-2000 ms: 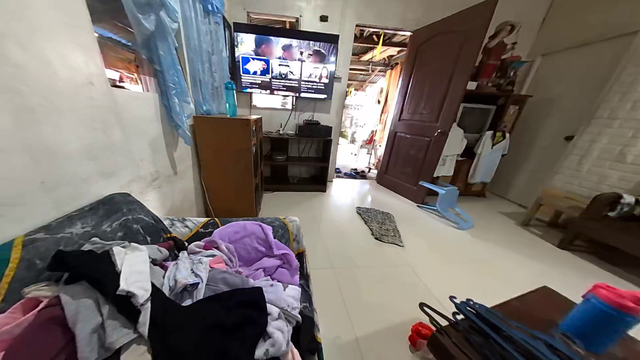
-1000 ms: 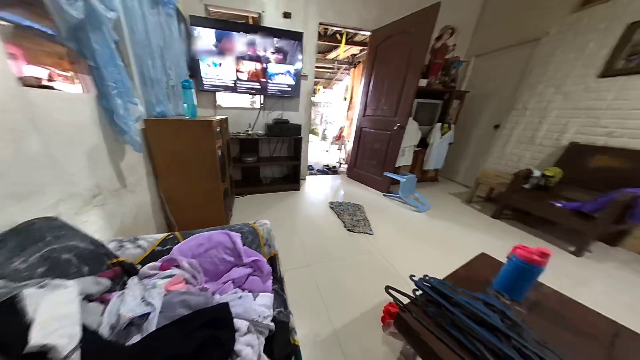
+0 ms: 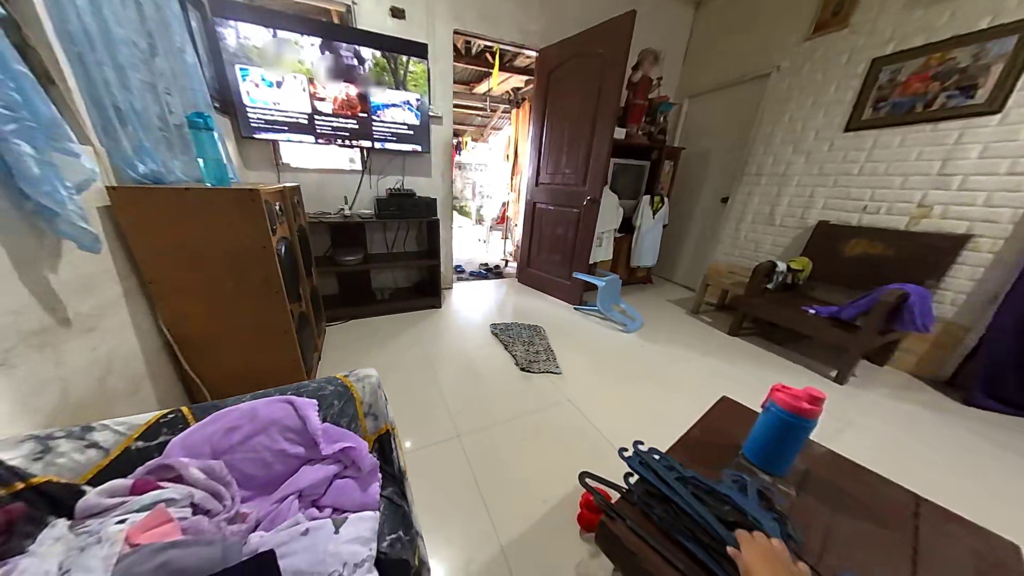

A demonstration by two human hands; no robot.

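Observation:
My right hand (image 3: 766,554) reaches in from the bottom edge and touches the near end of a pile of dark blue and black plastic hangers (image 3: 692,500); whether its fingers grip one is hard to tell. The hangers lie on a dark brown wooden table (image 3: 872,512), some hooks jutting past its left edge. Behind them stands a blue bottle with a red lid (image 3: 778,432). At the lower left, a heap of clothes with a purple cloth (image 3: 272,456) on top lies on a sofa with a black and white marbled cover (image 3: 364,400). My left hand is not in view.
A red object (image 3: 592,510) is beside the table's left corner. On the tiled floor are a patterned mat (image 3: 526,347) and a tipped blue plastic stool (image 3: 610,302). A brown speaker cabinet (image 3: 216,280) stands left, a wooden armchair (image 3: 848,296) right. The brown door (image 3: 572,160) stands ajar.
My right hand has come into view at the hangers. The view has swung to the right, showing more of the armchair and brick wall.

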